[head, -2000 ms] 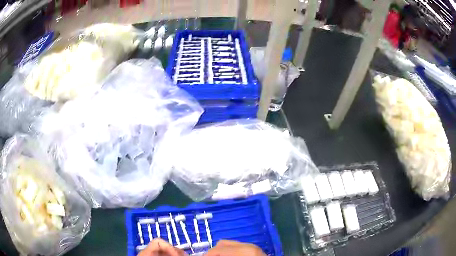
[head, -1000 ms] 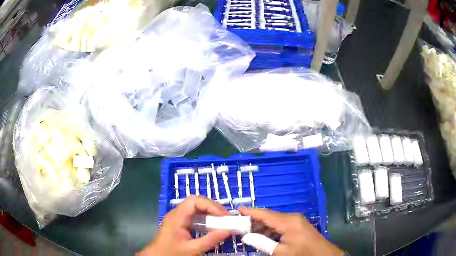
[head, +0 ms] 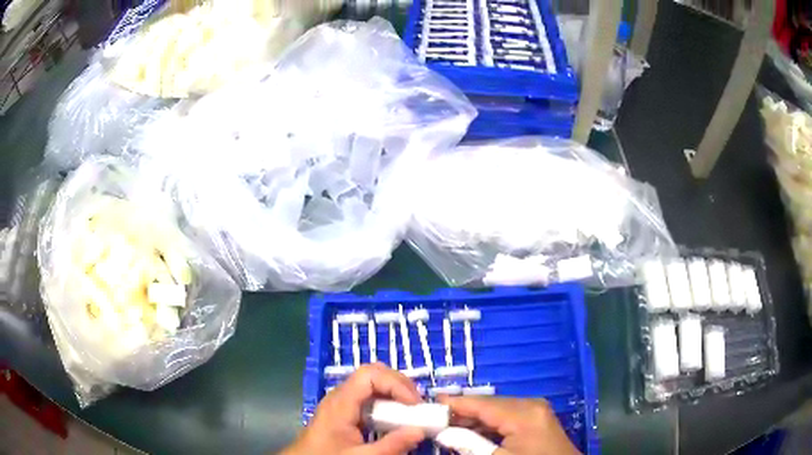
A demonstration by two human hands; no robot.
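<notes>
My left hand (head: 361,416) holds a white housing (head: 405,415) level between thumb and fingers, over the near part of the blue parts tray (head: 534,297). My right hand (head: 512,422) touches the housing's right end with its fingertips. A second white piece (head: 465,440) shows just below, under the right fingers; its lower end is hidden. White T-shaped stem parts (head: 389,333) lie in rows in the left of the tray, partly covered by my hands. Both wrists are cut off by the bottom edge.
Bags of cream parts (head: 120,280), translucent parts (head: 316,191) and white housings (head: 534,200) lie behind and left. A clear blister tray (head: 748,355) holds white blocks at right. Stacked blue trays (head: 499,84) with stems, a water bottle (head: 614,84) and metal rack legs (head: 734,89) stand behind.
Two seconds ago only my fingertips showed at the bottom edge. The view has since shifted, and both hands now show at the white housing. Over the last second the hands barely changed.
</notes>
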